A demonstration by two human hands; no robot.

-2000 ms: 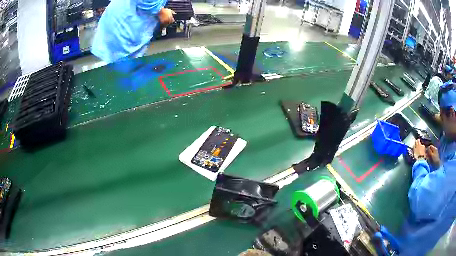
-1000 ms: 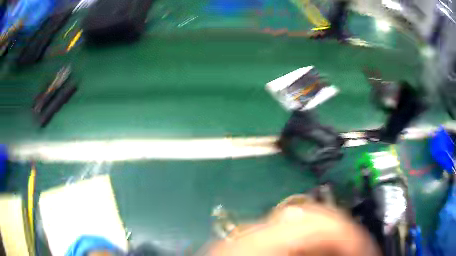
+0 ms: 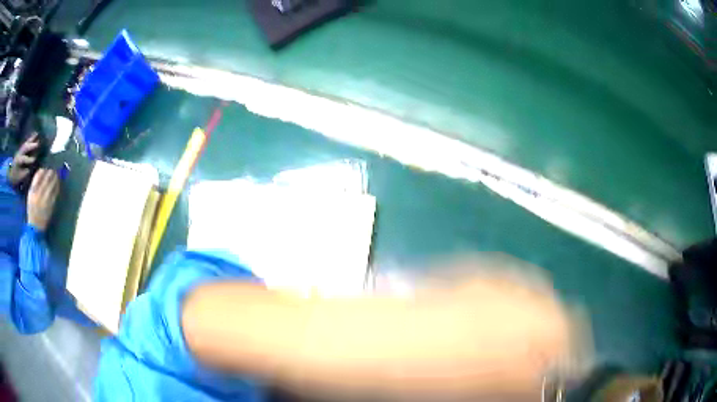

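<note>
My left hand (image 3: pixel 511 326) is large and badly blurred at the lower middle, at the end of a bare forearm and blue sleeve coming from the lower left. Its fingers and anything in them cannot be made out. My right hand is not in view. A white component sheet (image 3: pixel 283 220) lies on the green mat just beyond my forearm, which covers its near edge. A brown round bowl (image 3: pixel 629 389) shows partly at the bottom right edge, near my left hand.
The conveyor's pale rail (image 3: pixel 409 149) slants down rightward. Beyond it, a dark carrier (image 3: pixel 303 23) is cut by the top edge. A blue bin (image 3: pixel 118 94), a cream sheet (image 3: pixel 110 235) and another person's hands (image 3: pixel 39 192) are left. A black object (image 3: pixel 696 290) is right.
The view has swung left and down. My left forearm and sleeve now stretch across the bottom. The phone, spool and fan area have shifted out of view or to the right edge.
</note>
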